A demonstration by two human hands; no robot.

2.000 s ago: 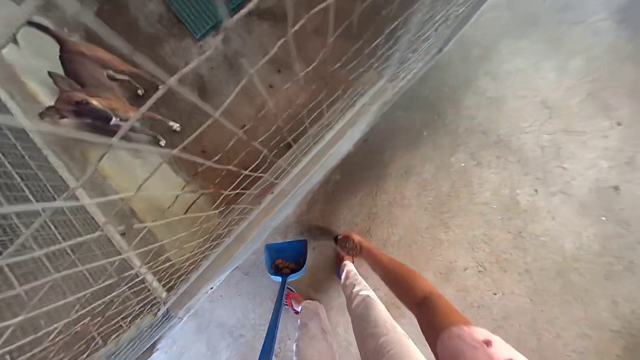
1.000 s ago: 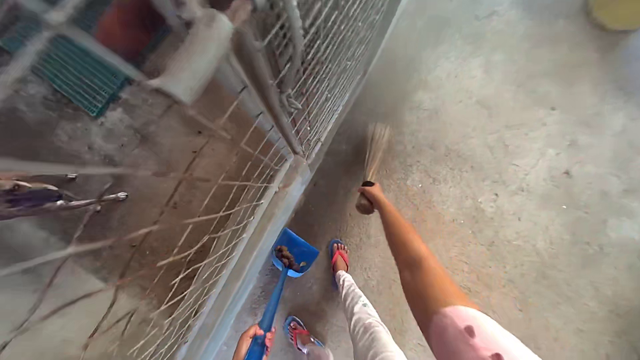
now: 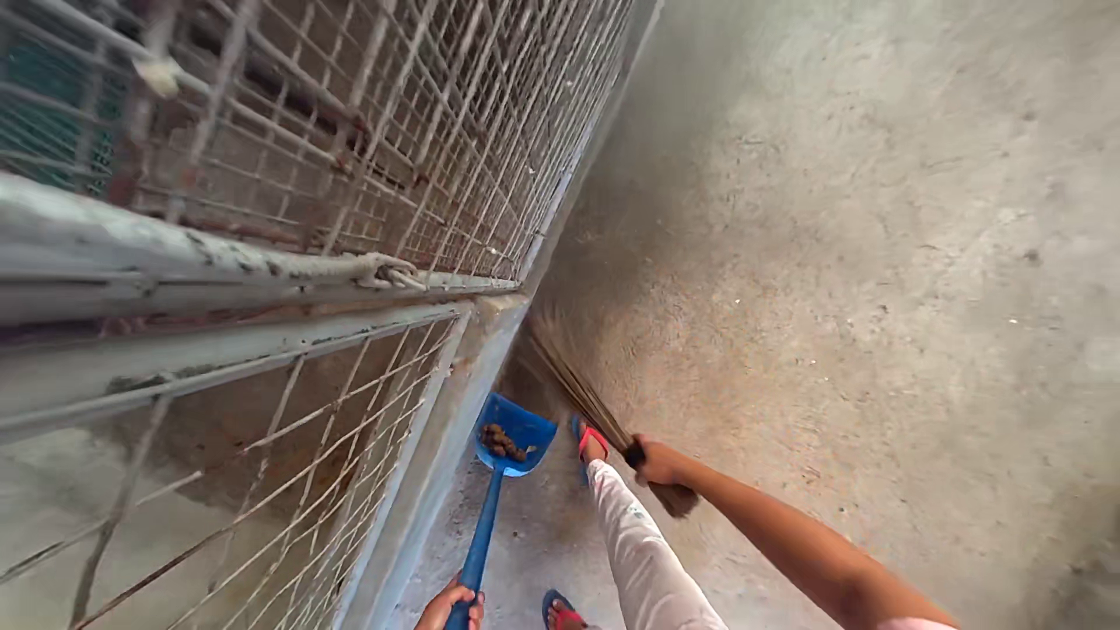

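My left hand (image 3: 451, 604), at the bottom edge, is closed around the handle of a blue long-handled dustpan (image 3: 534, 429). Brown clumps (image 3: 500, 442) lie in the pan, beside the low ledge under the wire fence. My right hand (image 3: 654, 461) grips a stick broom (image 3: 582, 389) by its dark binding. The broom slants up and left, its blurred bristle tips close to the ledge, just above the pan. The short butt of the broom sticks out below my right hand.
A wire-mesh fence (image 3: 367, 437) with a pale metal post (image 3: 262, 262) and a latch (image 3: 389, 271) fills the left side. A concrete ledge (image 3: 429, 464) runs under it. My feet in flip-flops (image 3: 591, 442) stand on the concrete floor (image 3: 875, 306). A green slatted panel (image 3: 57, 105) shows behind the mesh.
The broom has swung from pointing up to slanting left toward the ledge. Both hands still hold their tools. The dog behind the mesh is no longer in view. The view has shifted along the fence.
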